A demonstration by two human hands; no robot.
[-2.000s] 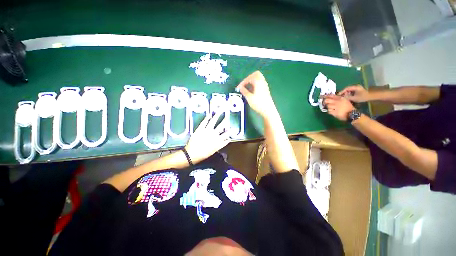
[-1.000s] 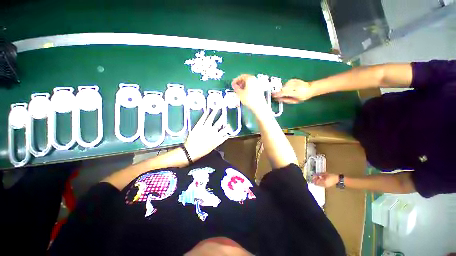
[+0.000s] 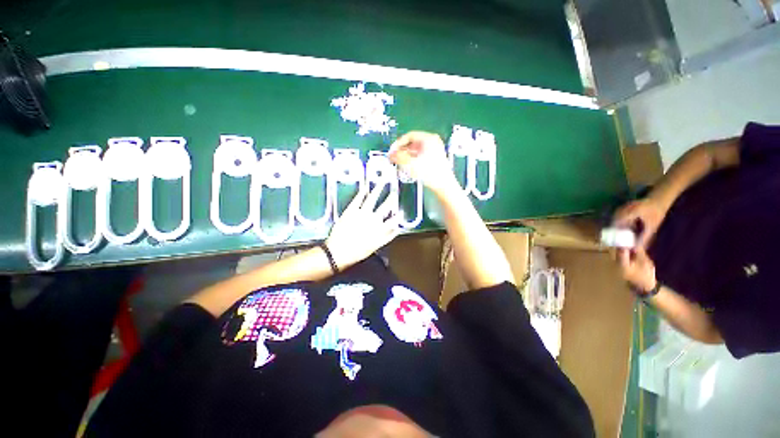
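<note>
White loop-shaped housings (image 3: 233, 192) lie in a row along the near edge of the green bench, discs at the far end. My left hand (image 3: 362, 229) lies palm down with fingers spread over the lower parts of the housings at the right of the row. My right hand (image 3: 421, 156) is over the top of the last housings there, fingertips pinched together; whether a small piece is between them cannot be seen. A loose heap of small white fittings (image 3: 364, 109) lies beyond my hands. Two more housings (image 3: 484, 167) lie just right of my right hand.
A person in dark clothing (image 3: 706, 248) at the right holds a small white object. An open brown carton (image 3: 590, 329) with white housings (image 3: 545, 292) inside is below the bench edge. A black fan (image 3: 21, 85) is at the far left, a metal housing (image 3: 631, 51) at the back right.
The two housings at the right now lie without the neighbour's hand on them. The neighbour has drawn back to the right and holds a white object. My right hand has shifted slightly left over the housings.
</note>
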